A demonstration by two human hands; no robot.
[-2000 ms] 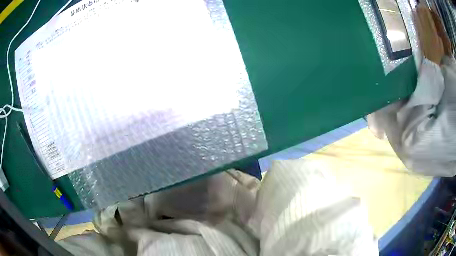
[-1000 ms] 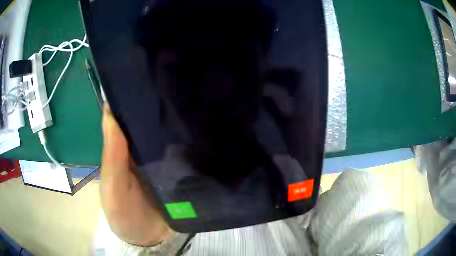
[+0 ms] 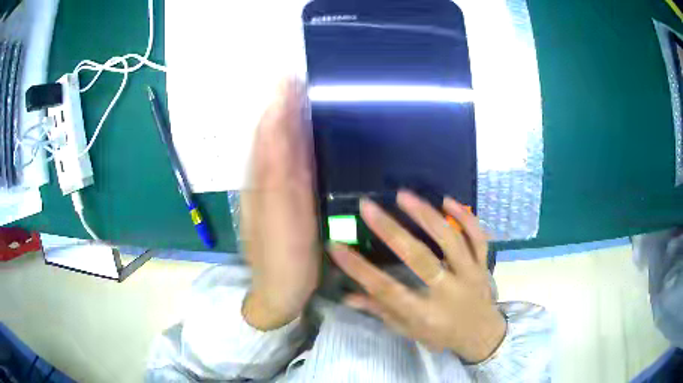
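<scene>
The black tablet [image 3: 393,142] is upright in view in front of me, over the white record sheet [image 3: 217,149] and a bubble wrap bag [image 3: 509,202]. A ceiling light streak crosses its dark screen. A green square shows at lower left, and an orange one at lower right is partly covered. My left hand [image 3: 281,217], blurred, lies along the tablet's left edge; its grip cannot be made out. My right hand [image 3: 430,284] is spread over the lower screen, fingers apart, with a ring-like band on one finger. Whether its fingertips touch the glass is unclear.
A pen with a blue end [image 3: 180,172] lies left of the sheet. A white power strip [image 3: 69,138] with a black plug [image 3: 43,96] and white cables stands further left, beside stacked dark-edged units [image 3: 10,112]. Another person's sleeve [image 3: 663,277] shows at right.
The tablet is further from the camera and straighter than a second ago. My right hand has come over its lower screen. My left hand is still at its left side, now reaching higher along it.
</scene>
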